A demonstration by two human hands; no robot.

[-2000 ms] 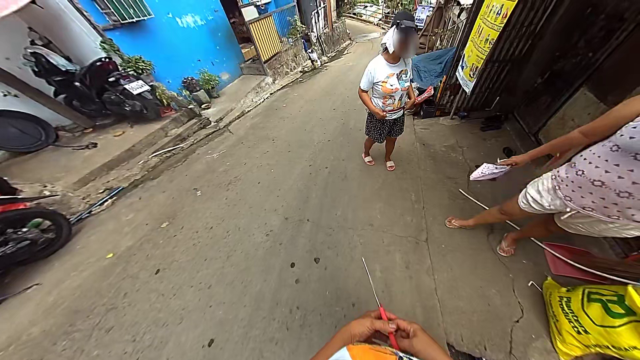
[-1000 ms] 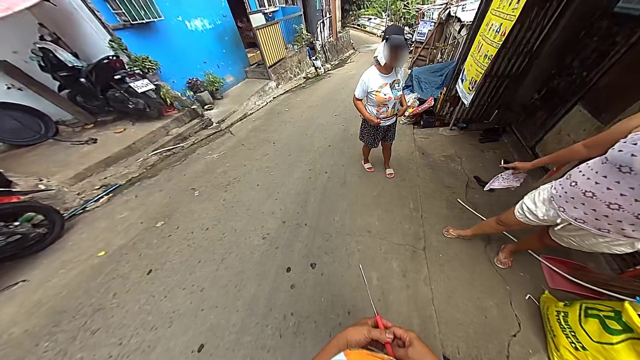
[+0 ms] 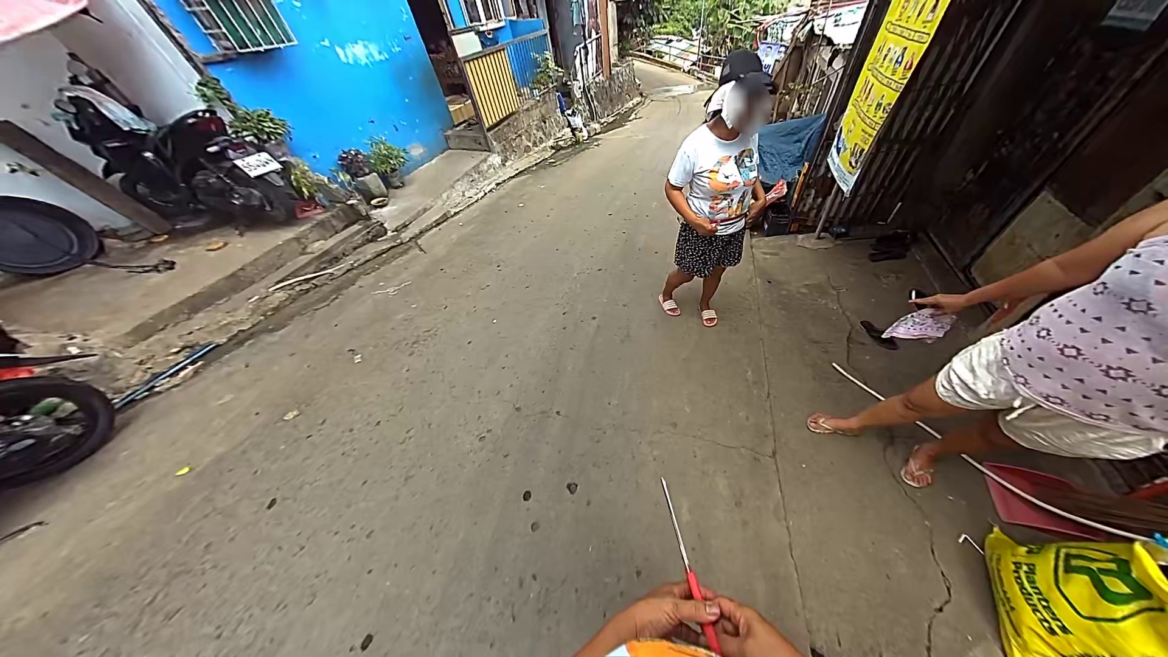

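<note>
A thin metal rod with a red handle (image 3: 699,598), perhaps a screwdriver or an awl, points up and away at the bottom of the head view. My left hand (image 3: 671,613) grips the handle from its left side. Against its right side are the fingers of my right hand (image 3: 744,628), also closed on the handle. Both hands nearly touch. Part of an orange and white thing shows below them at the frame's bottom edge; what it is cannot be told.
A person (image 3: 716,192) in a cap stands on the concrete road ahead. Another person (image 3: 1086,338) at right holds a patterned cloth (image 3: 920,324) beside a long white pole (image 3: 972,461), a red dustpan (image 3: 1040,497) and a yellow sack (image 3: 1077,593). Motorcycles (image 3: 46,424) stand left.
The cloth in the right-hand person's hand has shifted in pose. The person ahead has changed stance a little. My hands stay together on the red handle.
</note>
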